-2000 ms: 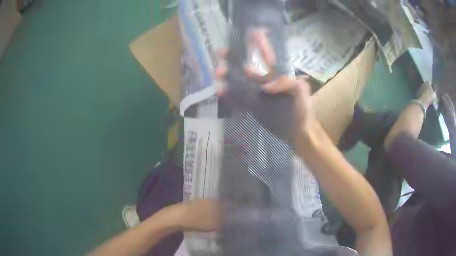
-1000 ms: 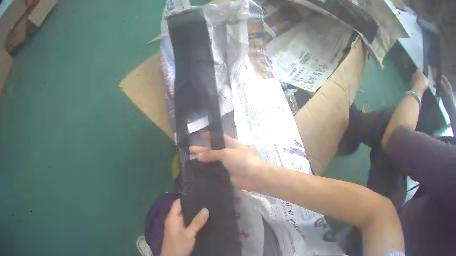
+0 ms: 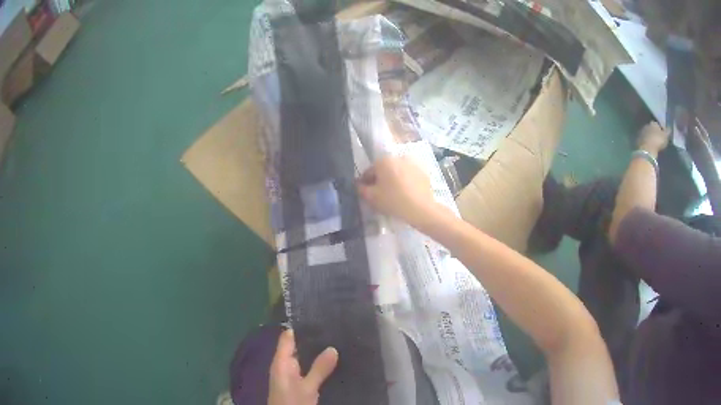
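Observation:
A long black perforated panel (image 3: pixel 320 134) lies lengthwise in front of me over newspaper (image 3: pixel 443 277). A rectangular cutout partway along it shows white and bluish paper behind. My left hand (image 3: pixel 300 376) is at the near end, with fingers at the panel's left edge and the thumb on its face, gripping it. My right hand (image 3: pixel 395 190) is at the panel's right edge beside the cutout, fingers curled and blurred; whether it grips the edge or paper I cannot tell.
An open carton (image 3: pixel 514 174) with newspaper (image 3: pixel 478 99) lies beneath and to the right. A tan flap (image 3: pixel 233 170) sticks out left. Another person's arm (image 3: pixel 636 186) is at the right. Brown boxes (image 3: pixel 55 47) stand at the upper left on the green floor.
The panel was raised and blurred, then came down onto the newspaper. My right hand has moved from the cutout to the panel's right edge. My left hand stays at the near end.

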